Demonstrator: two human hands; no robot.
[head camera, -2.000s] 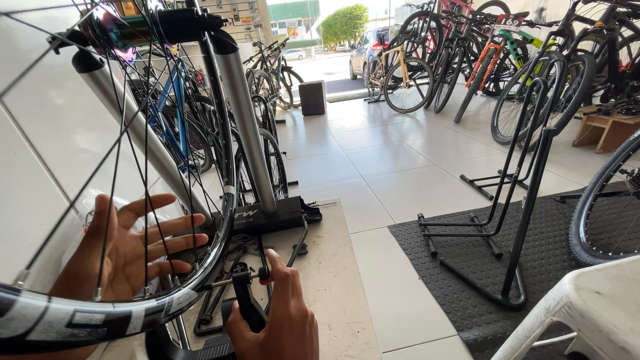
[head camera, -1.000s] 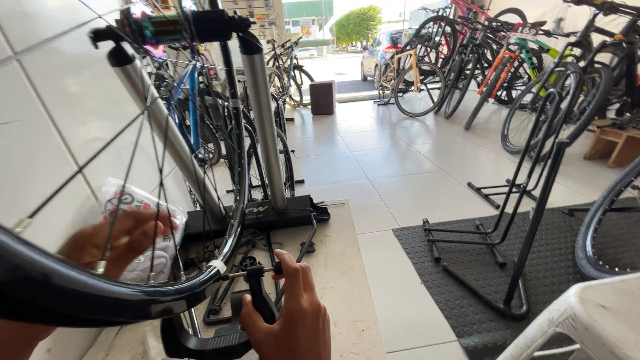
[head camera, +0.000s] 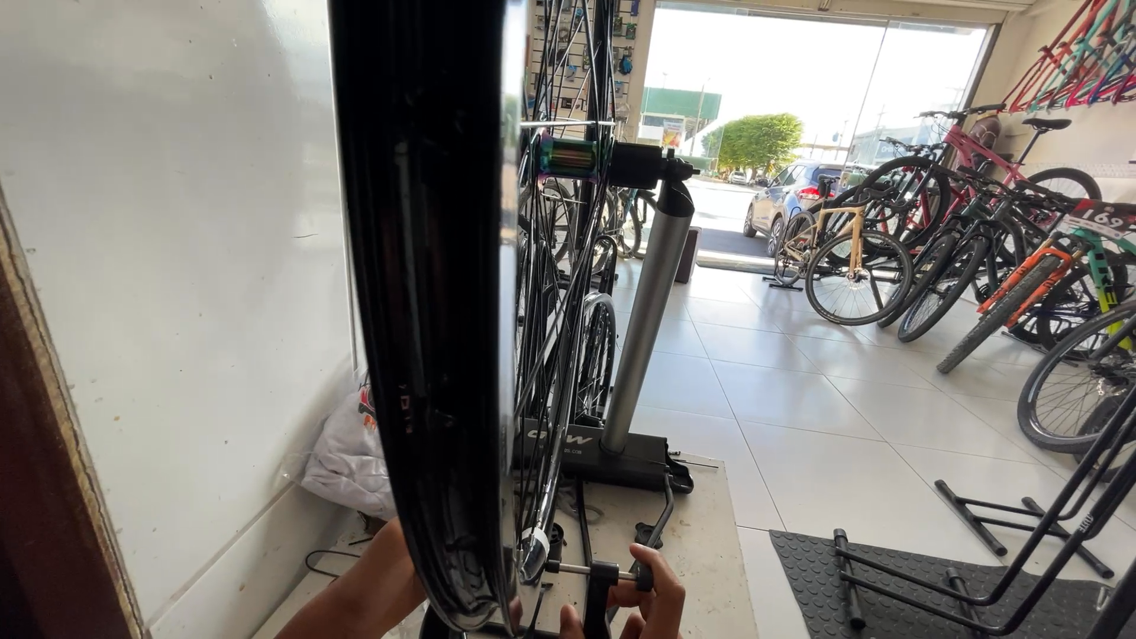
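A black bicycle wheel rim (head camera: 435, 311) stands upright and close, its spokes running to an iridescent hub (head camera: 568, 156) held at a wheel truing stand's grey post (head camera: 648, 328). The stand's black base (head camera: 577, 448) rests on a pale bench top. My right hand (head camera: 652, 599) is at the stand's black gauge arm (head camera: 602, 590), its fingers around the black knob of a threaded metal rod beside the rim. My left hand is behind the rim, mostly hidden; only the wrist and forearm show at lower left.
A clear plastic bag with white contents (head camera: 346, 453) lies against the white wall (head camera: 177, 266). Black floor bike racks (head camera: 967, 603) stand on a dark rubber mat (head camera: 816, 577) at lower right. Several bicycles (head camera: 856, 266) stand along the right, near the wide glass front.
The view has shifted, now nearly in line with the rim. My left hand, seen through the spokes earlier, is now mostly behind the rim. My right hand stays at the gauge knob.
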